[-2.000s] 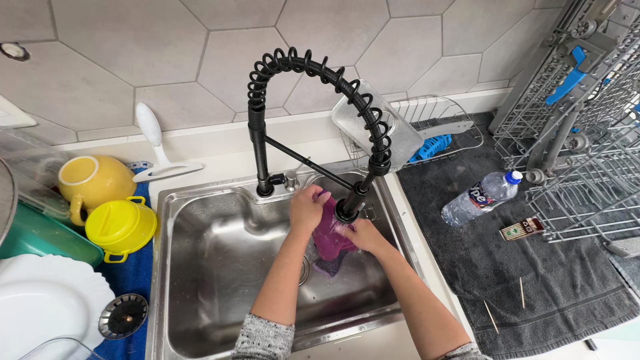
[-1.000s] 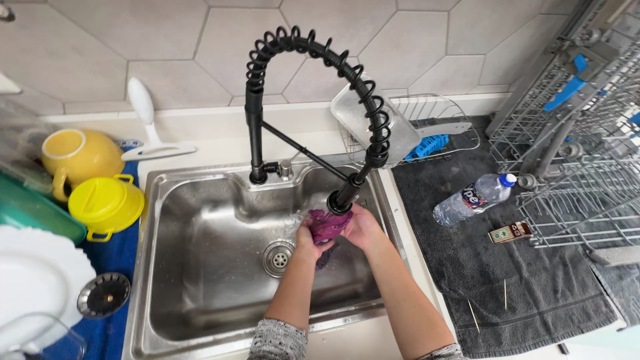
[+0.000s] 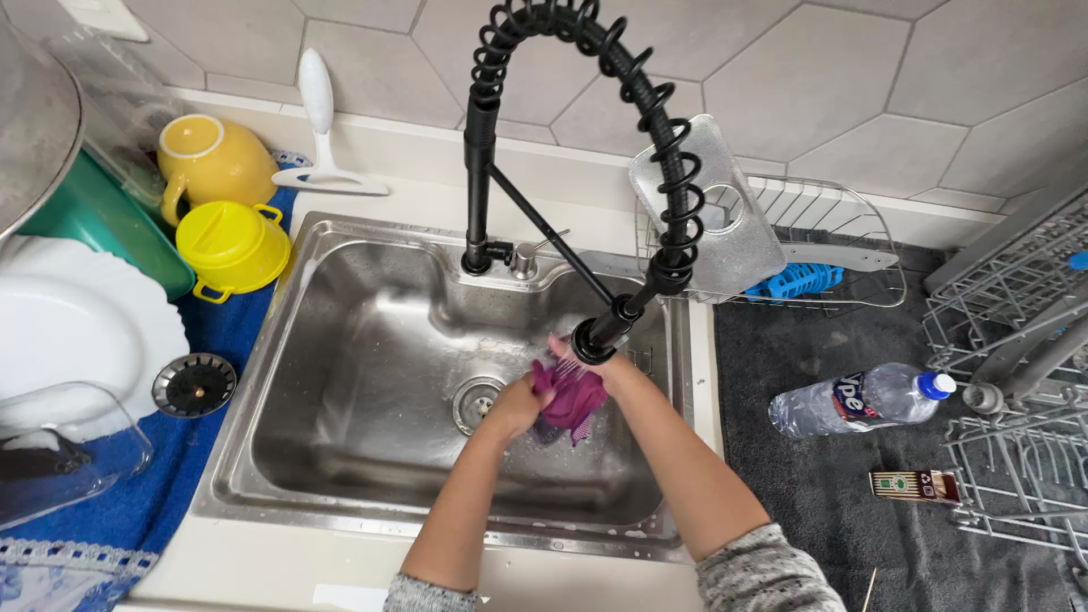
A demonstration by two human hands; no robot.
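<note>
A wet purple cloth (image 3: 571,398) is bunched up over the right half of the stainless steel sink (image 3: 340,408). My left hand (image 3: 517,405) grips its left side. My right hand (image 3: 605,367) is at its upper right, partly hidden behind the black spray head (image 3: 593,342) of the spring-neck faucet, and also has hold of the cloth. Water streams from the spray head onto the cloth. The drain (image 3: 474,405) lies just left of my left hand.
At left, a yellow mug (image 3: 225,166), yellow plastic container (image 3: 234,246), white plate (image 3: 76,323) and sink strainer (image 3: 195,385) stand on a blue towel. Behind right is a wire basket (image 3: 858,204). A plastic bottle (image 3: 858,399) and matchbox (image 3: 914,485) lie on a dark towel beside dishwasher racks (image 3: 1020,450).
The purple cloth, hanging lower between my hands two seconds ago, is now gathered into a bunch under the spray. The view has shifted.
</note>
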